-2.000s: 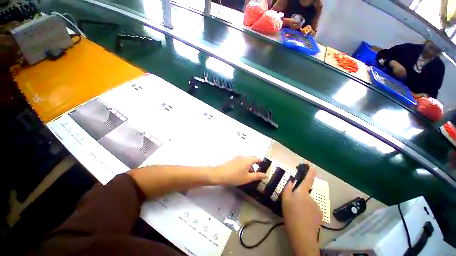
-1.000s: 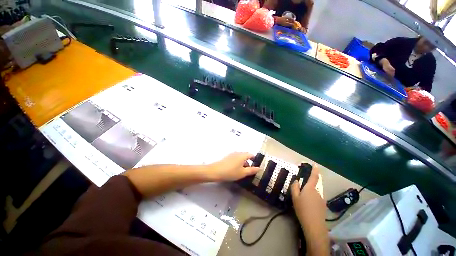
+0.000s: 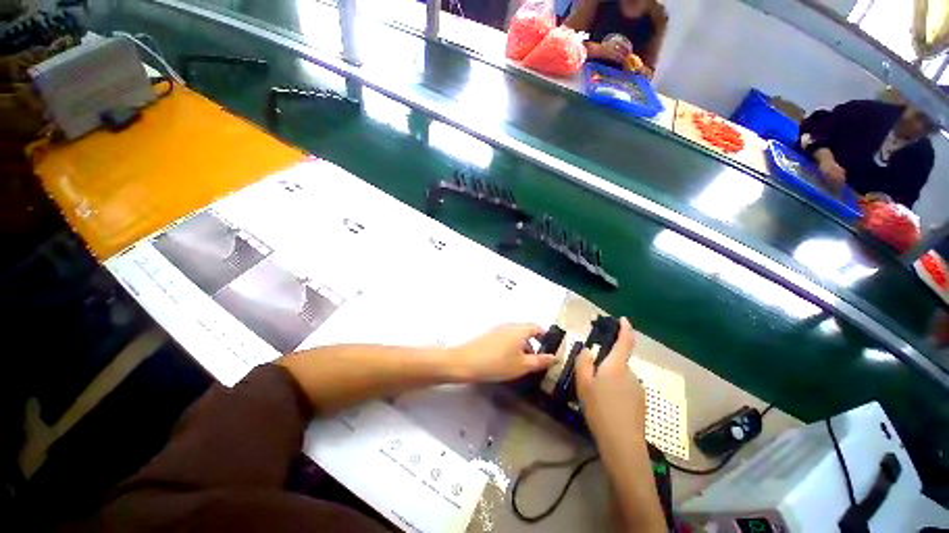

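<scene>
A black pronged unit (image 3: pixel 563 383) lies on the bench with its teeth pointing away from me. My left hand (image 3: pixel 504 354) grips its left end tooth between thumb and fingers. My right hand (image 3: pixel 614 383) holds a small black tool (image 3: pixel 604 335) over the teeth right of it; the palm hides much of the unit. A cream dotted board (image 3: pixel 666 408) shows under and right of my right hand. A thin black cable (image 3: pixel 533 498) loops on the bench in front of the unit.
A black switch on a cable (image 3: pixel 728 430) lies beside the board. A white power supply (image 3: pixel 822 479) stands at the lower right. Pronged units (image 3: pixel 567 250) lie on the green belt (image 3: pixel 416 245). A printed sheet (image 3: pixel 395 281), orange mat (image 3: pixel 167 167) and grey-white box (image 3: pixel 94 83) are left. Two people work opposite.
My right hand and the tool have moved left along the teeth, uncovering more of the dotted board. The units on the belt have shifted right in view.
</scene>
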